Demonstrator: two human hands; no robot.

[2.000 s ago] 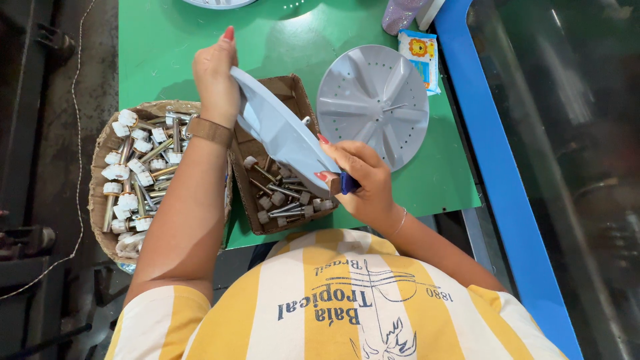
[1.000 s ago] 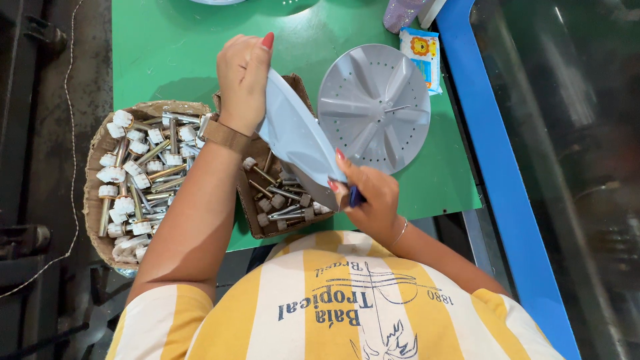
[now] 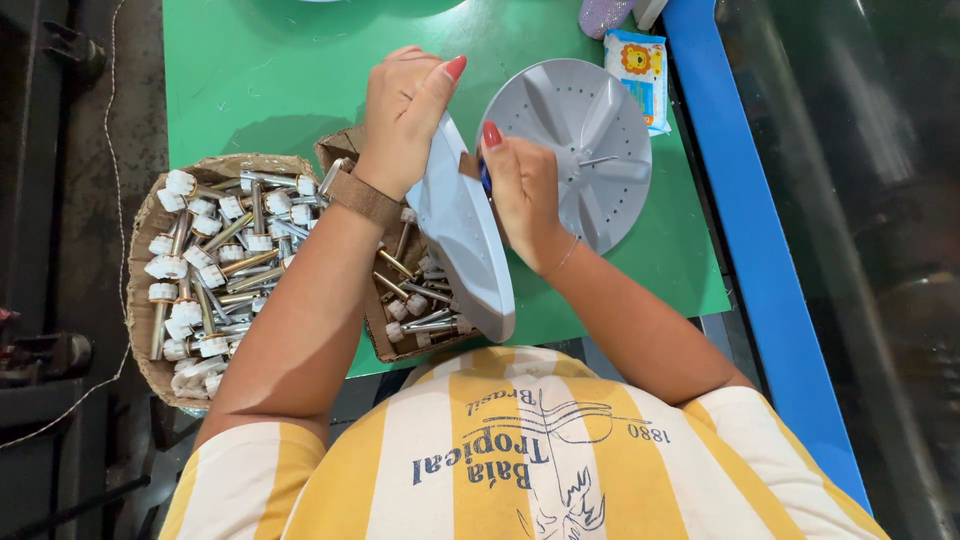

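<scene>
My left hand point(image 3: 409, 112) grips the upper rim of a light grey plastic disc point(image 3: 469, 240), which is tilted almost on edge above a cardboard box. My right hand point(image 3: 521, 191) is closed on a blade tool with a blue handle point(image 3: 485, 178); its brownish flat blade point(image 3: 470, 166) lies against the disc's rim. Behind my right hand, a second grey disc point(image 3: 611, 146) with raised ribs and small holes lies flat on the green table, a thin metal pin or shaft at its centre. The face of the held disc is partly hidden by its tilt.
A cardboard box point(image 3: 142, 300) at the left holds many metal shafts with white toothed plastic ends. A smaller cardboard box point(image 3: 382, 341) under the held disc holds similar shafts. A wipes packet point(image 3: 637, 79) and a glittery purple object point(image 3: 604, 16) are at the back right, beside a blue frame point(image 3: 772, 247).
My right hand has moved up along the disc's rim with the tool. The held disc has turned more upright and its lower end now points toward my body.
</scene>
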